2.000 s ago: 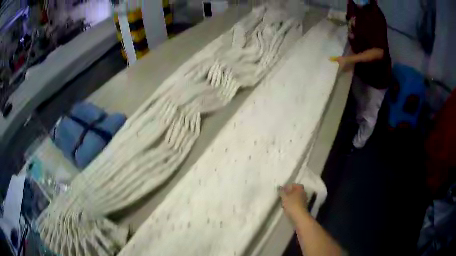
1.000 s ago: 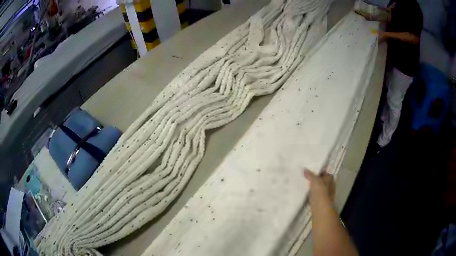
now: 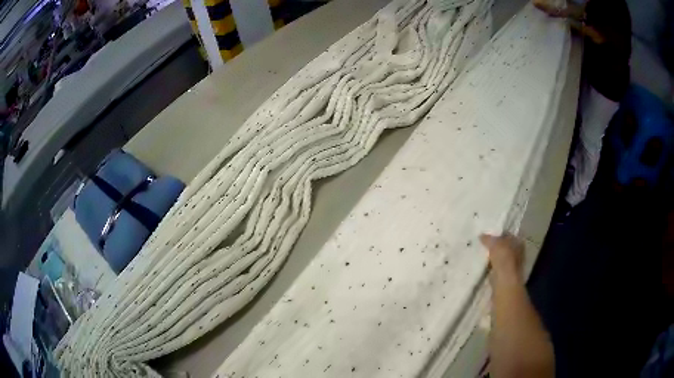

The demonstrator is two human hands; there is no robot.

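A long flat length of speckled cream knit panels [image 3: 399,258] runs down the right side of the table, its right edge showing several layers. My right hand [image 3: 507,255] is at that edge, thumb on the top face and fingers curled over the side, holding it. My left hand is not in view. A gathered pile of the same knit [image 3: 251,199] lies to the left, in wavy rope-like folds that draw together at the near end.
A person [image 3: 607,52] stands at the far right with a hand on the knit's far end. A tied blue bundle [image 3: 122,207] and white papers [image 3: 24,306] lie at the left. A yellow-black striped post [image 3: 222,29] stands behind the table.
My right hand has moved up and to the right along the knit's edge. The flat length looks wider, and the view has shifted. The other person's hand has moved to the far end.
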